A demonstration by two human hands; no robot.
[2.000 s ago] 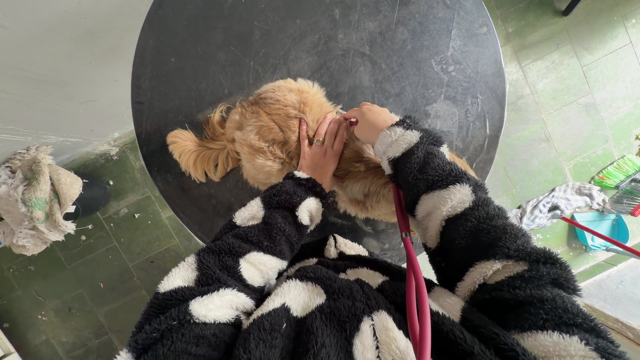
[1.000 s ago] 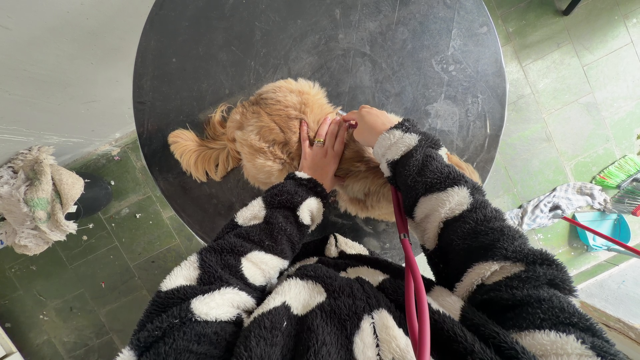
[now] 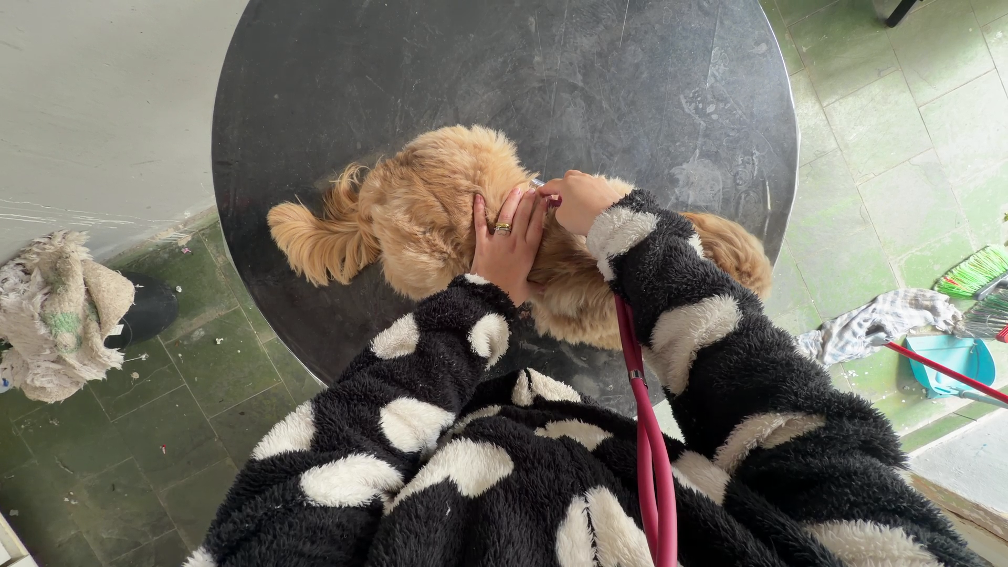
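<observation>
A long-haired tan dog [image 3: 441,205] is on a round black table [image 3: 378,87], its feathery tail to the left and its head end to the right, partly behind my right sleeve. My left hand [image 3: 508,240], with a ring on one finger, presses flat into the fur of its side, fingers spread a little. My right hand [image 3: 581,201] is curled just right of those fingertips, over the dog's back. A small shiny piece [image 3: 537,183] shows at its fingers; what it is cannot be told. A dark pink strap [image 3: 652,441] runs down from under my right sleeve.
Shaggy cloths [image 3: 59,315] hang over a black bucket [image 3: 150,307] on the green tiled floor at left. At right on the floor are a checked cloth [image 3: 890,315], a turquoise dustpan [image 3: 953,362], a red handle [image 3: 945,373] and green broom bristles [image 3: 975,270].
</observation>
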